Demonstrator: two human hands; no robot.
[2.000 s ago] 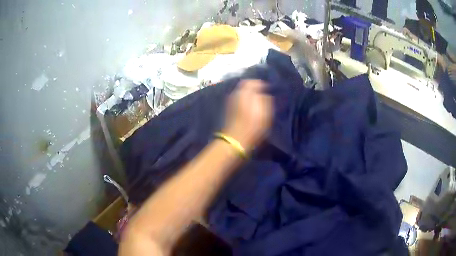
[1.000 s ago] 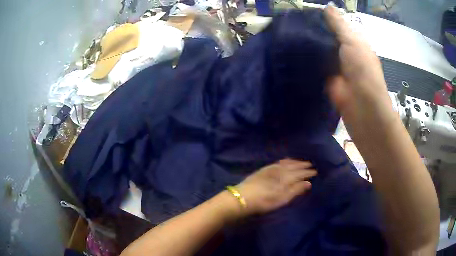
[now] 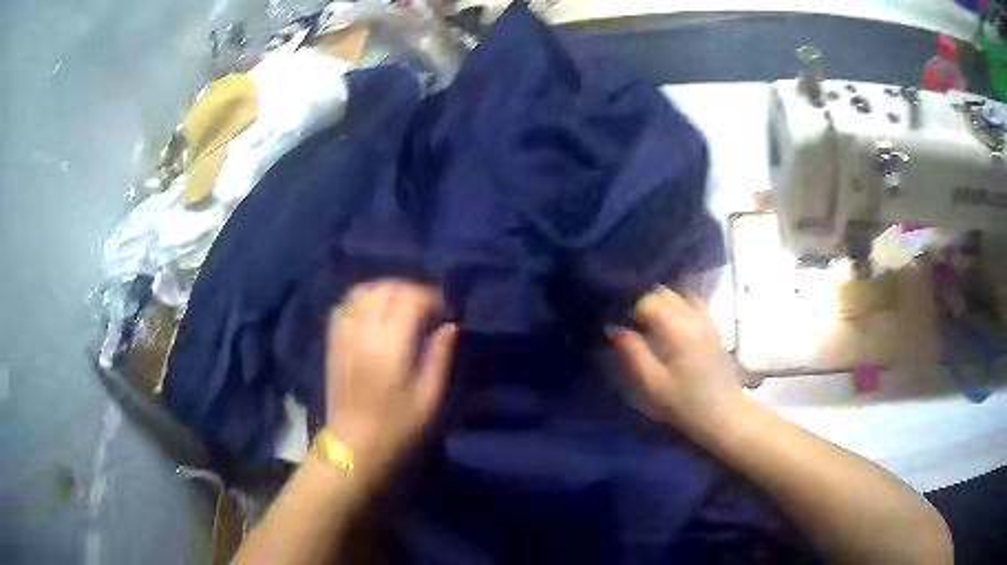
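Note:
A large navy cloth garment [image 3: 508, 254] lies heaped left of the sewing machine and hangs down toward me. My left hand [image 3: 387, 348], with a yellow band at the wrist, is closed on the cloth left of the middle. My right hand [image 3: 674, 348] pinches the cloth near its right side, close to the machine bed. A folded part of the garment stretches between the two hands. Both hands are slightly blurred. The fingertips are partly hidden in the cloth.
The white sewing machine [image 3: 883, 166] stands at the right, its lamp lighting the brownish bed plate [image 3: 762, 320]. A red bottle-like thing [image 3: 943, 66] is behind it. White cloth [image 3: 293, 99] and a tan piece [image 3: 218, 116] are heaped at the upper left by the grey wall [image 3: 55, 276].
My right hand has come down from the raised cloth and my left hand has moved left; both now grip the garment. The view has shifted, showing more of the machine.

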